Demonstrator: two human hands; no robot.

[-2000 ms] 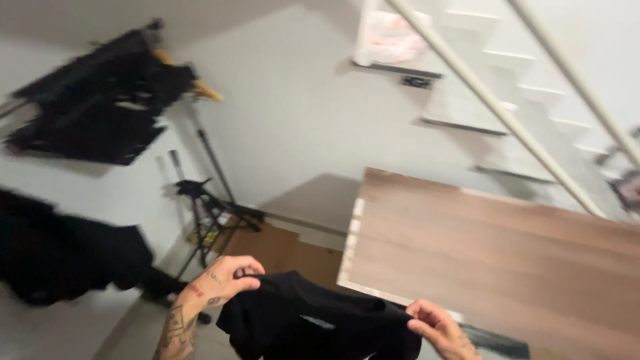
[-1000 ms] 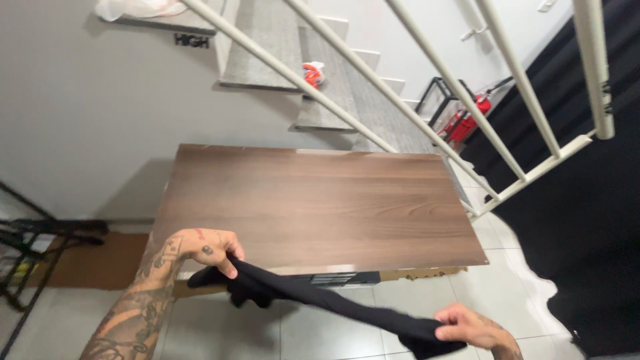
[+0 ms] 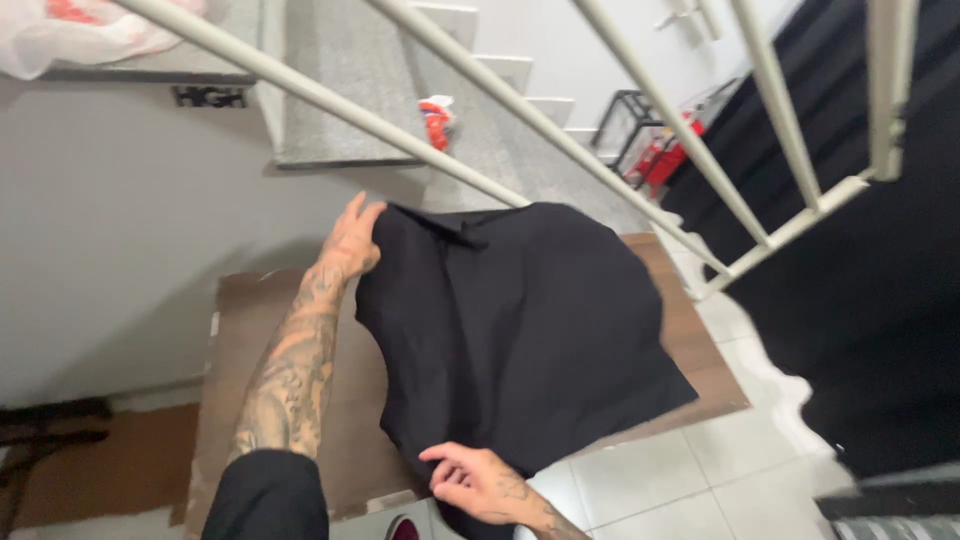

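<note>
A black fabric garment [image 3: 525,322] lies spread and lightly creased over the wood-grain board [image 3: 277,315], its lower part hanging past the near edge. At the garment's upper left corner is my left hand [image 3: 352,238], with a fingertip and the thumb side against the cloth, pinching its edge. My right hand [image 3: 472,480] is at the lower left part of the cloth, index finger stretched out and the other fingers curled; whether cloth is between them cannot be told.
White railing bars [image 3: 480,67] slant over the board's far side. Behind are grey stair treads [image 3: 345,90] with a plastic bag [image 3: 82,37] and a red-and-white wrapper [image 3: 435,124]. A black curtain [image 3: 862,315] hangs at right; brown cardboard [image 3: 120,457] lies at lower left.
The garment, stretched between both hands in front of the board one second ago, now lies spread over it. My left hand has moved up to its far corner. The view has swung right since two seconds ago.
</note>
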